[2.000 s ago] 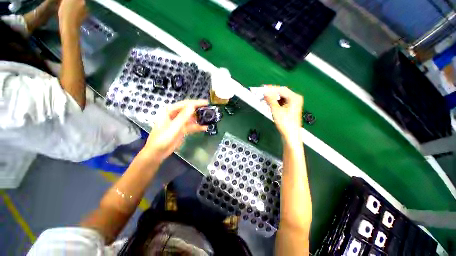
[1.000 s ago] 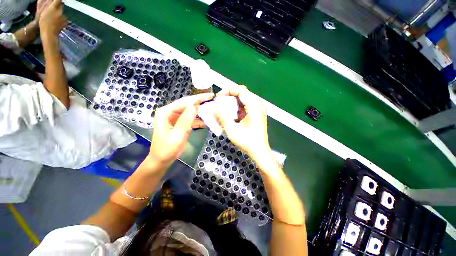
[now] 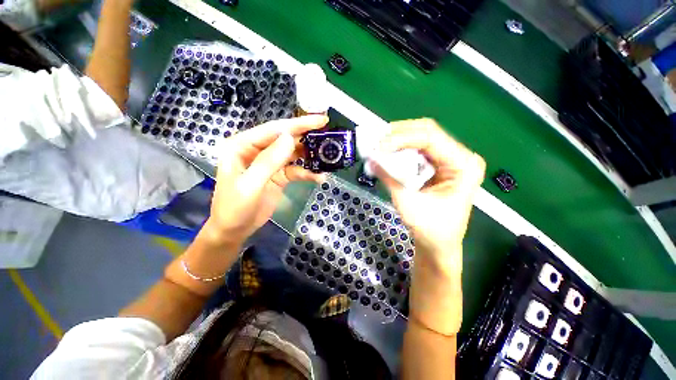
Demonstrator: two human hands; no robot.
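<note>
My left hand (image 3: 256,174) holds a black housing (image 3: 330,151) between thumb and fingers, its face with the round centre turned up to view. My right hand (image 3: 433,182) holds a crumpled white wipe (image 3: 404,167) just right of the housing, apart from it. A clear tray with rows of dark discs (image 3: 352,241) lies in front of me below the hands. Another dark housing (image 3: 366,177) is partly seen on the bench between the hands.
A second disc tray (image 3: 185,119) at left bears several black housings. A white-topped container (image 3: 311,80) stands beside it. A green belt (image 3: 415,96) carries loose housings. A black tray with white square pieces (image 3: 593,334) is at right. A person in white sits at left.
Since one second ago my hands have moved apart; the wipe has come off the housing, whose face now shows. Housings on the belt have moved to the right in view.
</note>
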